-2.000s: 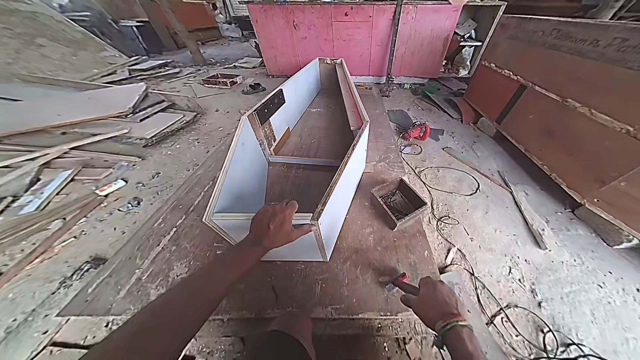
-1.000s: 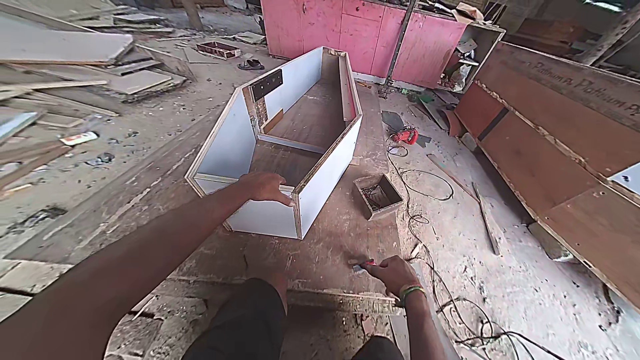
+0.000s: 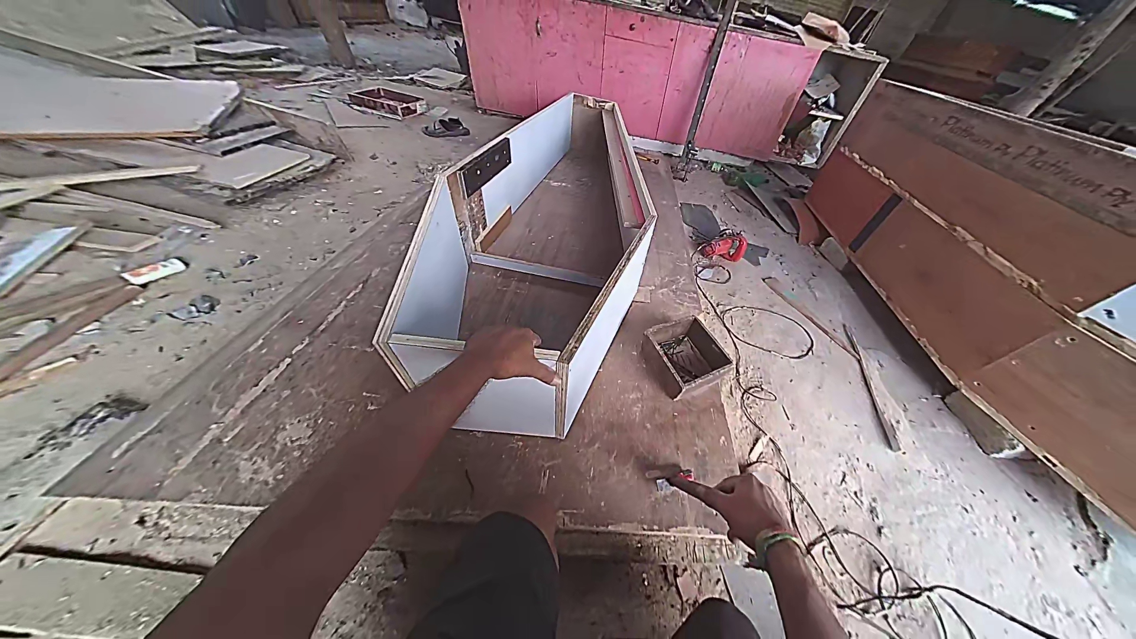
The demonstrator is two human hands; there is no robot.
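Observation:
A long six-sided plywood box with white outer and inner faces [image 3: 608, 328] lies open side up on a brown plywood sheet [image 3: 355, 444]. My left hand [image 3: 510, 355] grips the top edge of its near end panel, close to the near right corner. My right hand [image 3: 745, 506], with a band at the wrist, is low over the sheet's near right part. It holds a hammer [image 3: 670, 477], seen small and partly hidden by the fingers. Between the hand and the far end stands a small square wooden box [image 3: 688, 357] with what look like nails inside.
Right of the sheet lie a red power tool [image 3: 729, 247], a tangled black cable [image 3: 772, 444] and wood strips [image 3: 874, 390]. A long brown plywood cabinet [image 3: 967, 240] stands at right, a pink cabinet [image 3: 612, 67] behind. Stacked boards [image 3: 115, 106] fill the left.
The view has shifted somewhat. My left hand stays on the near end panel of the box. My right hand remains low at the right with the tool in it.

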